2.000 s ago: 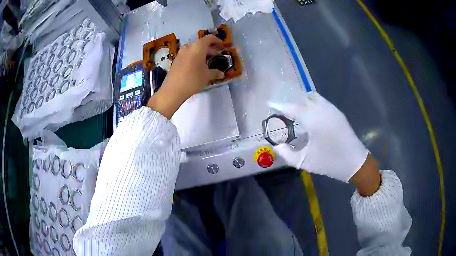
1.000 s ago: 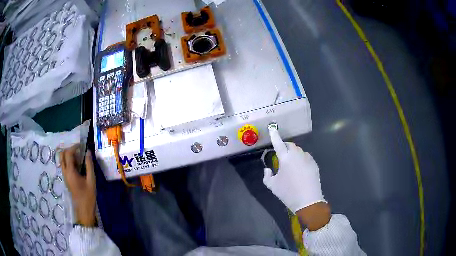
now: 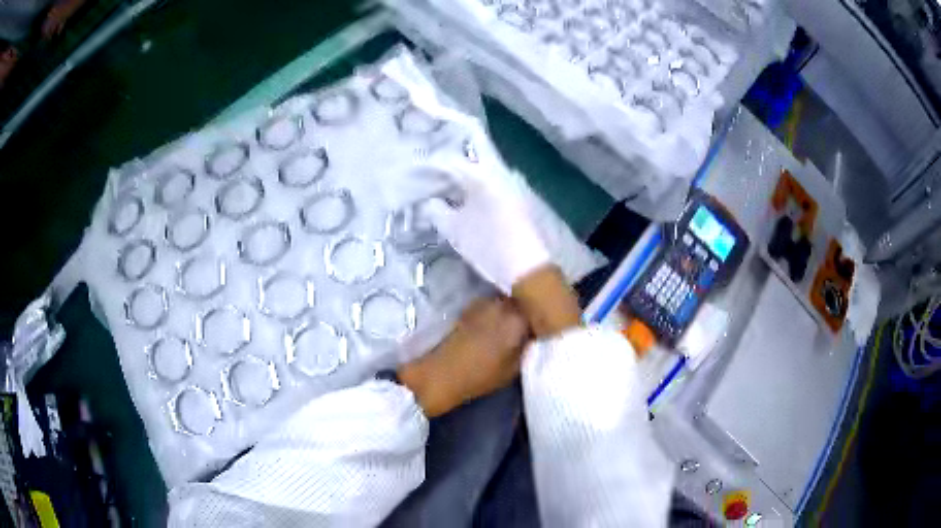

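The foam-lined tray (image 3: 206, 413) of silver rings fills the left and centre. My right hand (image 3: 480, 222), in a white glove, is over its right part, fingers pointing down-left. A ring (image 3: 413, 229) is at its blurred fingertips; I cannot tell if it is gripped or lies on the sheet. My bare left hand (image 3: 469, 356) is blurred at the tray's near right edge, crossed close to my right wrist. Its fingers are hidden, so I cannot tell if it holds anything. Another ring (image 3: 356, 258) lies left of the hands.
The white machine (image 3: 774, 361) is at the right, with the orange-brown fixture (image 3: 834, 287), the lit teach pendant (image 3: 686, 268) and the red emergency stop (image 3: 736, 505). A second stacked ring tray (image 3: 578, 124) is at the back.
The view has turned left onto the trays. My right hand has left the button on the machine front and is over the near tray. My left hand has moved to the tray's right edge.
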